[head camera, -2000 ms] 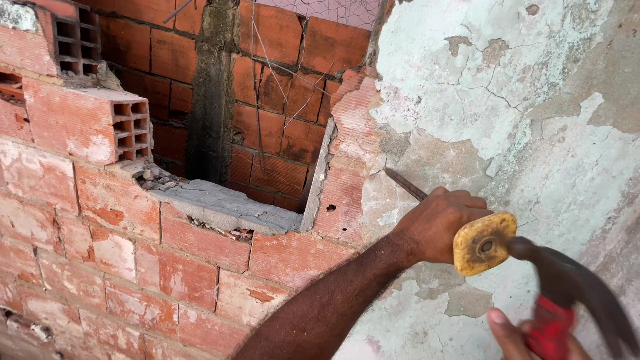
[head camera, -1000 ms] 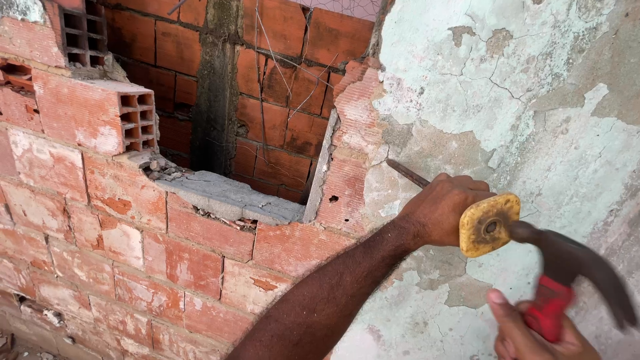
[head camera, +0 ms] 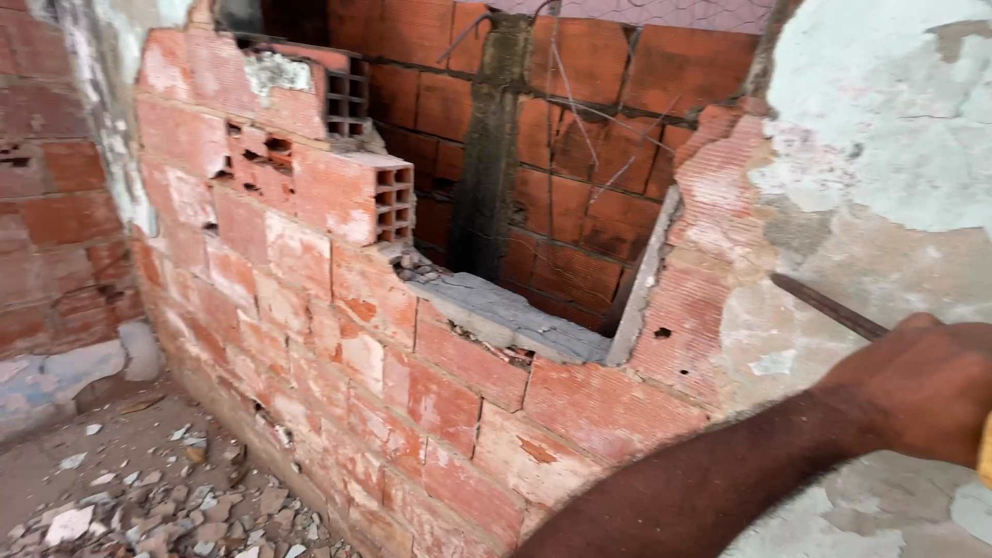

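My left hand (head camera: 922, 387) is closed around a steel chisel (head camera: 829, 306) at the right side of the view. The chisel's tip meets the wall at the edge of the remaining plaster (head camera: 868, 248), beside exposed ridged brick (head camera: 694, 310). Part of a yellow hand guard (head camera: 986, 453) shows behind my fist at the right border. My right hand and the claw hammer are out of view.
A hollow clay brick wall (head camera: 442, 395) has a broken opening with a grey mortar ledge (head camera: 511, 310). Thin bent wires (head camera: 573, 116) hang in the opening. Plaster and brick rubble (head camera: 194, 511) lies on the ground at lower left, near another brick wall (head camera: 46, 232).
The view has swung left, showing more wall and the rubble. My right hand with the red-handled claw hammer has left the view. The chisel tip remains at the plaster edge.
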